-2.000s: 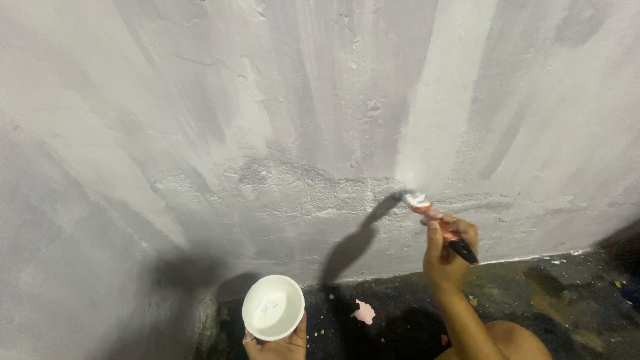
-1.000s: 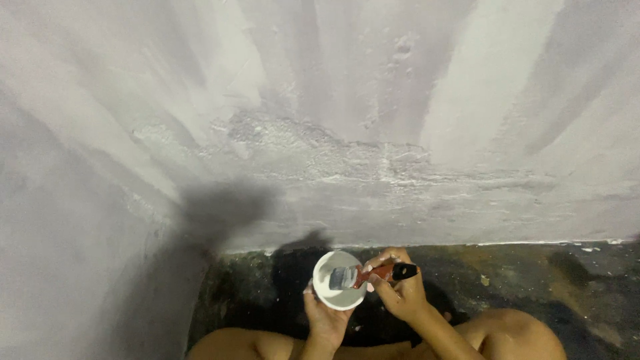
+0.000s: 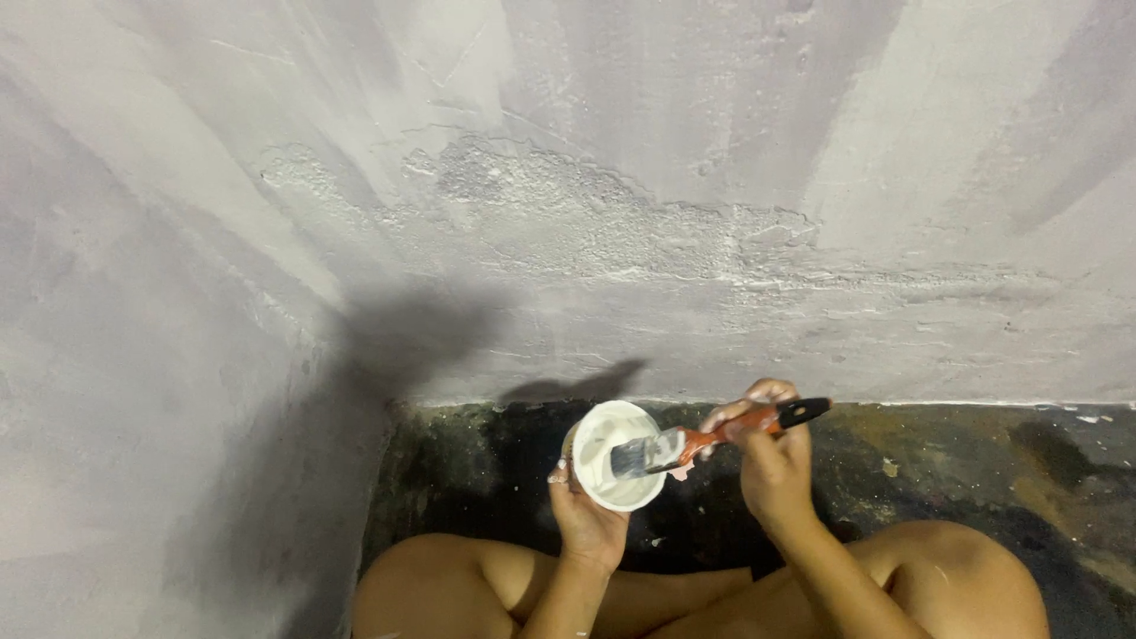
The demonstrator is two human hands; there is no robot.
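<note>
My left hand (image 3: pixel 590 524) holds a white paper-like cup (image 3: pixel 619 410) from below and its left side, its open mouth facing up, with white paint inside. In my right hand (image 3: pixel 770 444) is a paintbrush (image 3: pixel 701 444) with an orange and black handle and a paint-smeared metal ferrule. Its dark bristles are over the inside of the cup, pointing left; whether they touch the paint I cannot tell. White paint marks the fingers of both hands.
Ahead rises a painted wall (image 3: pixel 621 328) with a rough, flaking patch (image 3: pixel 550 204) and pale streaks. Another wall (image 3: pixel 115 399) meets it at the left. The dark, stained floor (image 3: pixel 941 453) bears paint specks. My bent legs (image 3: pixel 967 577) are close below my hands.
Two seconds ago the brush was against the wall; it then came down to the cup, where it remains. The view has shifted somewhat.
</note>
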